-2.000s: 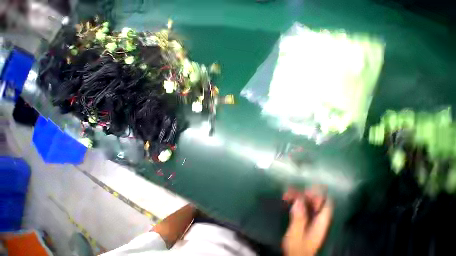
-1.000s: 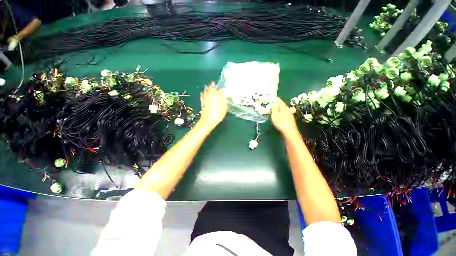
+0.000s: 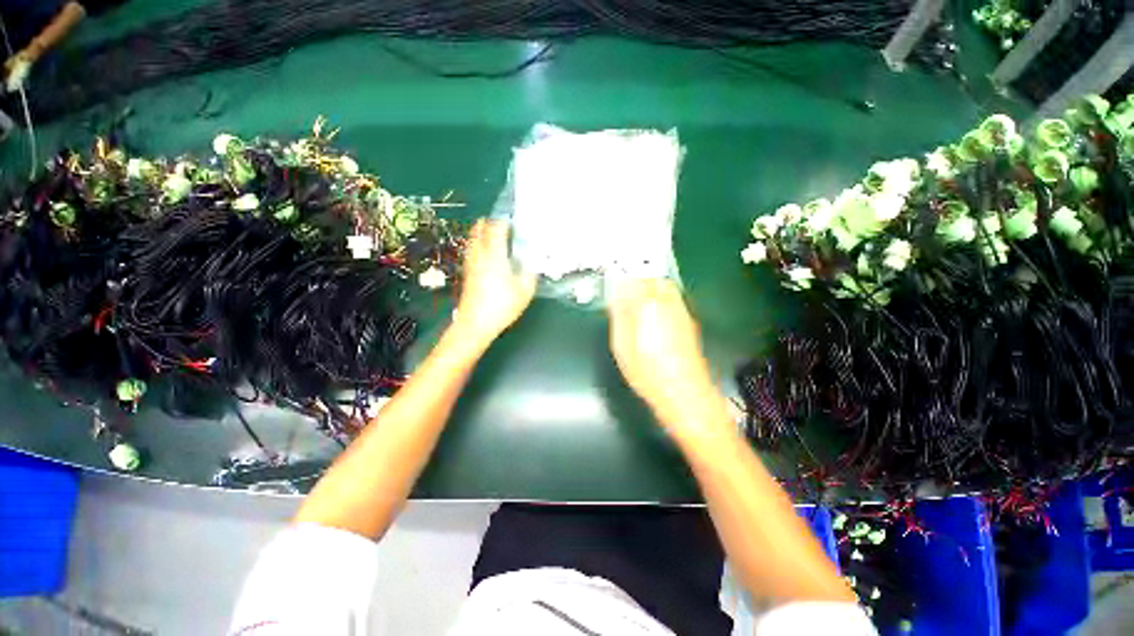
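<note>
A clear plastic bag [image 3: 594, 199], bright white with glare, lies flat on the green tabletop in front of me. Small pale bits show along its near edge. My left hand [image 3: 495, 280] is at the bag's near left corner, its fingertips touching the edge; its grip is unclear. My right hand [image 3: 647, 326] is over the bag's near right edge, slightly blurred, with its fingertips hard to make out. What lies under the right fingers is hidden.
A tangled pile of black cable assemblies [image 3: 212, 292] lies on the left. A neater coiled pile [image 3: 945, 373] lies on the right, pale green housings [image 3: 871, 211] on its far side. Long black cables [image 3: 410, 27] run along the back. Blue bins [image 3: 35, 522] stand below the table edge.
Over the last second my right hand has moved left and inward onto the bag's near edge. The single pale part with wires near the bag no longer shows. Earlier, the view was turned and blurred.
</note>
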